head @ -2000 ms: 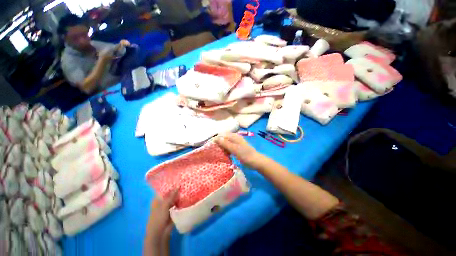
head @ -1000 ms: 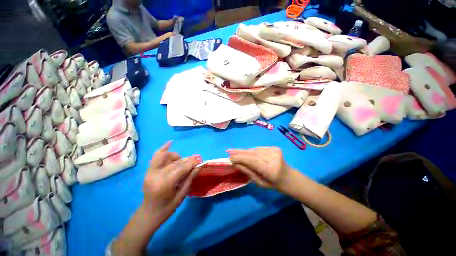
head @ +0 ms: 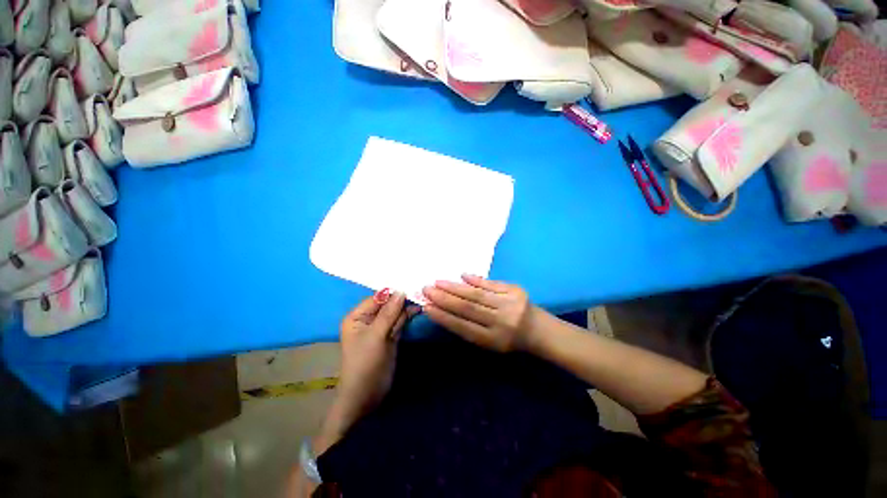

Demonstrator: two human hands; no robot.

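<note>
A cream-white flap pouch (head: 418,214) lies flat and spread out on the blue table near its front edge, its upper face plain and very bright. My left hand (head: 372,336) pinches its near edge between thumb and fingers, beside a small reddish round spot. My right hand (head: 481,311) rests with its fingers over the near edge, just right of my left hand. The underside of the pouch is hidden.
Closed pouches (head: 190,117) stand in tight rows at left. A loose pile of pouches (head: 661,49) lies at the far side and right. Magenta-handled snips (head: 644,177), a small pink-white tool (head: 587,124) and a tan ring (head: 702,209) lie beside it. A dark-lined carton (head: 788,379) stands at right.
The pouch, held up with its red lining showing before, now lies flat with a plain white face up. Both hands have moved to its near edge. The view has tilted down.
</note>
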